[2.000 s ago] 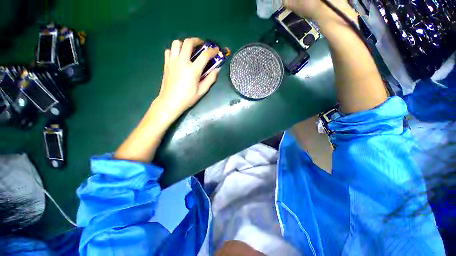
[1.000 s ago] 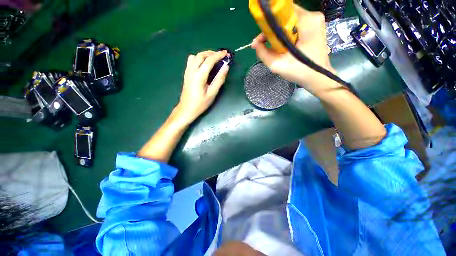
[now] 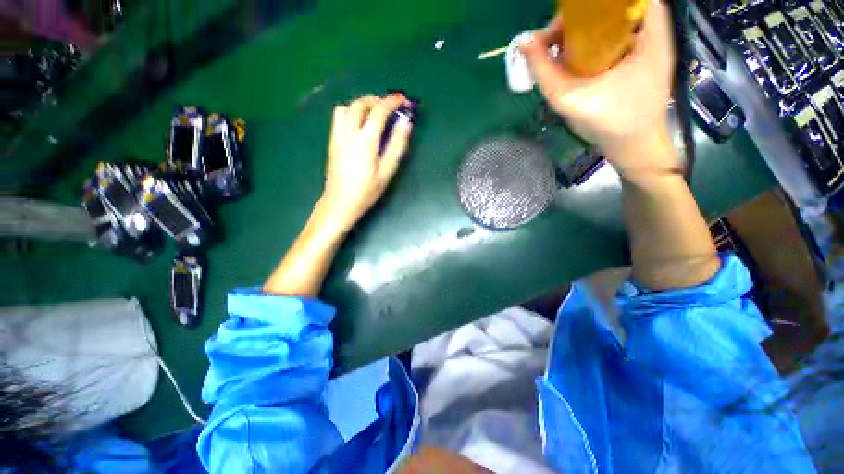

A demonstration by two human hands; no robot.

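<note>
My left hand (image 3: 363, 153) is closed around a small dark device unit (image 3: 395, 120), with only its edge showing between the fingers. My right hand (image 3: 615, 102) holds the yellow-orange electric screwdriver (image 3: 601, 37), cut off by the top edge. Its thin bit (image 3: 493, 53) points left, away from the unit and not touching it. A small white thing (image 3: 521, 67) is by my right fingertips; I cannot tell what it is. The round screw dish (image 3: 506, 182), full of silvery screws, lies on the green bench (image 3: 407, 231) between my hands.
Several dark units (image 3: 171, 208) are heaped at the left, and a single unit (image 3: 186, 289) lies below them. Another unit (image 3: 715, 102) lies beyond my right hand. A black parts tray (image 3: 796, 74) is at the right. A pale sleeve or cloth (image 3: 83, 356) is at lower left.
My right hand came back in with the screwdriver, then moved right, taking the bit away from the unit. My left hand keeps the unit. The view has shifted, so the bench things appear further right and lower.
</note>
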